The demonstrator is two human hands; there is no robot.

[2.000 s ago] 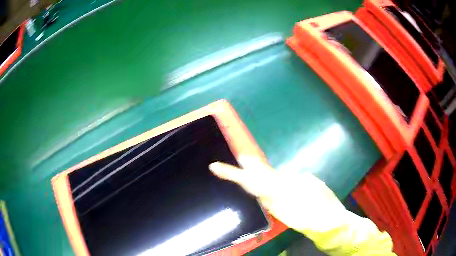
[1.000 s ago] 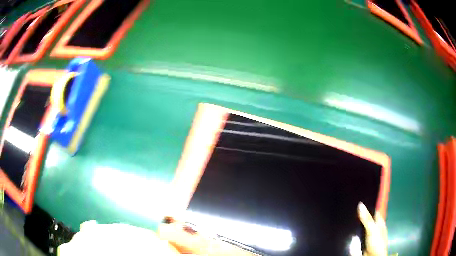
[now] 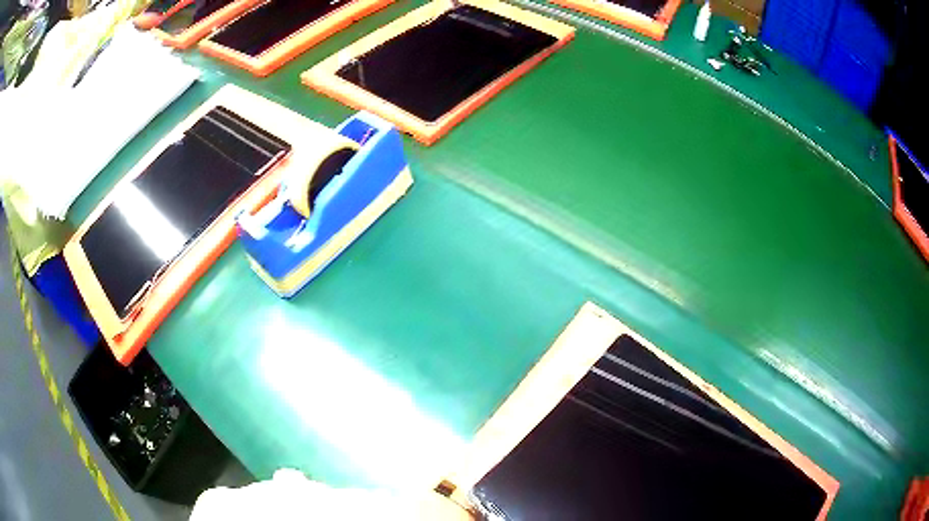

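Note:
A display assembly (image 3: 652, 438) lies screen-up in an orange foam tray (image 3: 540, 392) at the lower right. Its glossy black face shows lamp streaks, and the bottom of the picture cuts it off. My left hand (image 3: 433, 501) is overexposed and mostly cut off by the bottom edge. Its fingertips are at the display's near left corner; whether they grip it cannot be told. My right hand is not in view.
A blue tape dispenser (image 3: 341, 209) stands left of centre beside another tray with a screen (image 3: 183, 193). More screen trays (image 3: 448, 61) lie at the back. A black bin (image 3: 153, 473) with scraps is lower left. A person's yellow-green sleeve (image 3: 31, 229) shows at far left.
The view has swung left, bringing the bin and neighbouring trays into sight. The display now appears lower right. My right hand, over the screen's right side before, has left the picture.

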